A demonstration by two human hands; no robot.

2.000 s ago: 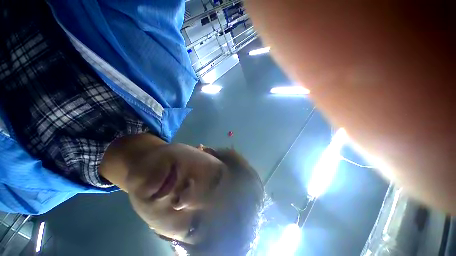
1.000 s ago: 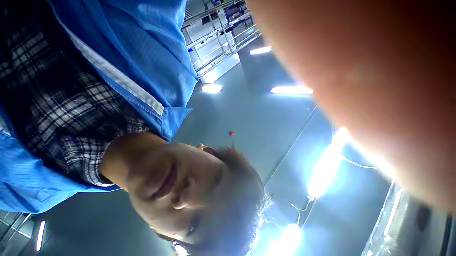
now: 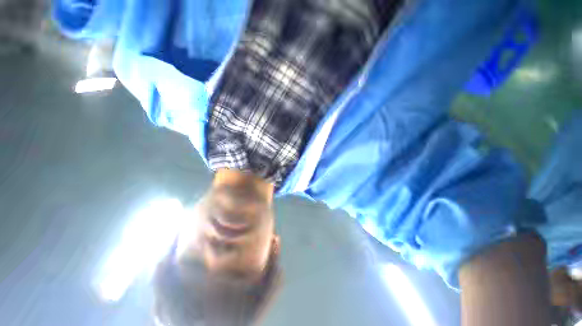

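No worked-on object shows. A person in a blue smock (image 3: 395,146) over a dark plaid shirt (image 3: 274,76) fills the middle of the view, upside down and blurred. A bare forearm (image 3: 504,280) comes out of the smock's sleeve at the lower right and is cut off by the bottom edge. Its hand is out of the picture, and I cannot tell whose arm it is for certain. Neither my left hand nor my right hand can be seen.
Bright ceiling lights (image 3: 140,248) show at the lower left, with another light (image 3: 408,296) at the lower right. A blurred green surface (image 3: 536,121) with a bright blue object (image 3: 504,54) is at the upper right. More blue cloth (image 3: 565,175) shows at the right edge.
The view has swung and blurred. The person has shifted and turned in the picture. The large blurred skin area at the upper right is gone, and a forearm and green surface now show.
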